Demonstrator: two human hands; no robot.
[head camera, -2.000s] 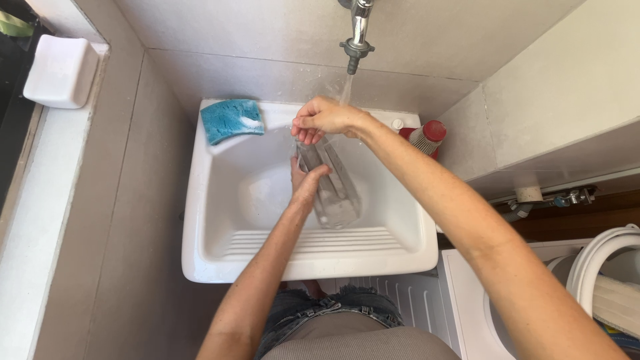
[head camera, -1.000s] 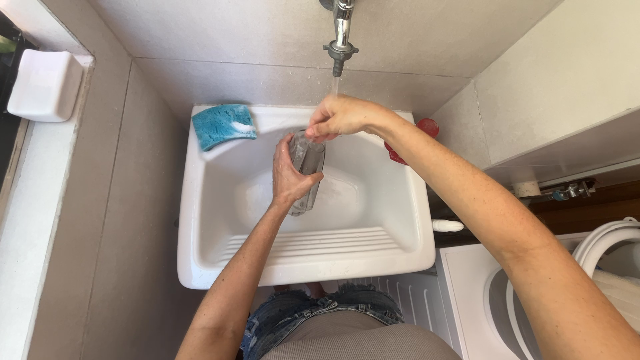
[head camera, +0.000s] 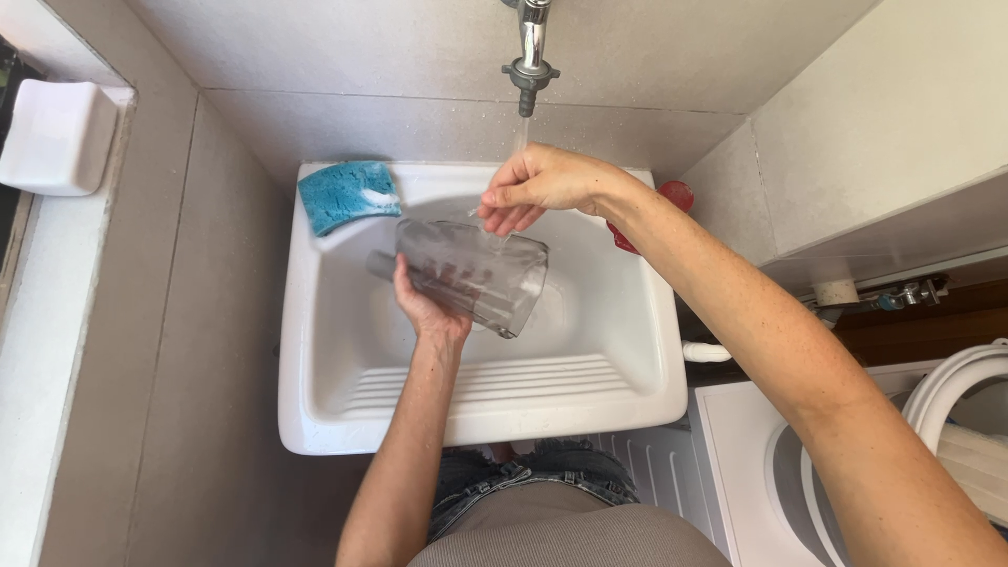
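Observation:
A clear, greyish plastic container (head camera: 504, 276) lies tilted on its side over the white laundry sink (head camera: 488, 425). My left hand (head camera: 433, 303) holds it from below and behind, with the fingers showing through its wall. Above the container's upper edge is my right hand (head camera: 531, 189), palm down, thumb near the curled fingers; nothing solid can be made out in it. Water runs from the chrome tap (head camera: 531, 63) onto the back of that hand. Splashes show between the right hand and the container.
A blue sponge (head camera: 346, 197) with foam rests on the sink's back left corner. Red items (head camera: 676, 195) stand at the back right, partly behind my right forearm. A white block-shaped object (head camera: 59, 138) sits on the ledge at left. A white washing machine (head camera: 740, 457) stands at right.
The container has turned from nearly upright in the view to lying slantwise, its wider end now toward the right. My left hand has turned with it. My right hand stays near the running water.

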